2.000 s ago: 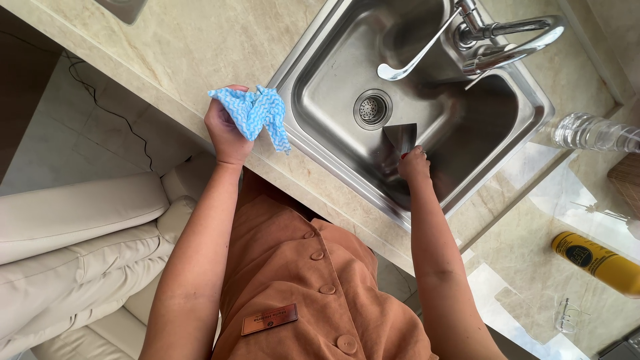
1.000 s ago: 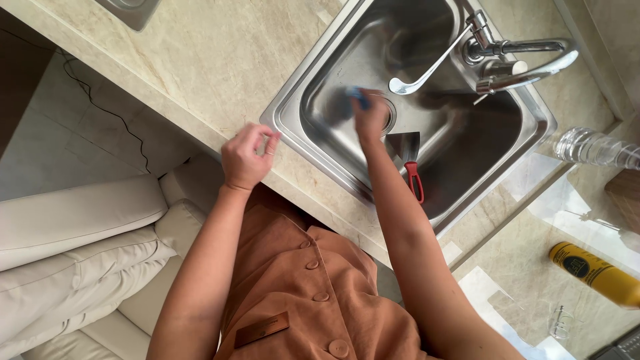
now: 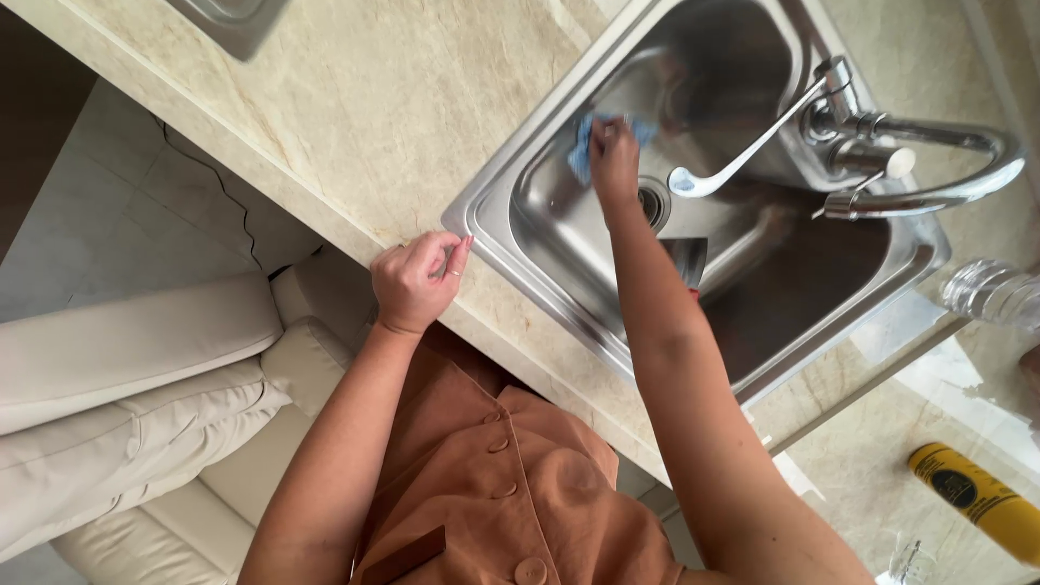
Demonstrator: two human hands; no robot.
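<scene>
My right hand (image 3: 615, 162) is shut on a blue patterned cloth (image 3: 581, 152), which it presses against the inside of a stainless steel sink (image 3: 561, 268), just above the drain (image 3: 652, 203). Under my right forearm lies a scraper with a wide metal blade (image 3: 687, 258); only part of the blade and a bit of its red handle show. My left hand (image 3: 422, 276) rests at the edge of the stone countertop, beside the sink's near corner, with its fingers curled and nothing seen in them.
A chrome faucet (image 3: 967, 199) with a long lever (image 3: 751, 162) reaches over the sink. To the right are a clear plastic bottle (image 3: 991, 294) and a yellow bottle (image 3: 979, 500). Cream cushioned seats (image 3: 138, 357) stand at the left, and a metal basin's edge (image 3: 244, 41) shows at top left.
The blue cloth, held in my left hand two seconds ago, is now in my right hand. My right hand has let go of the scraper and moved up and left in the sink.
</scene>
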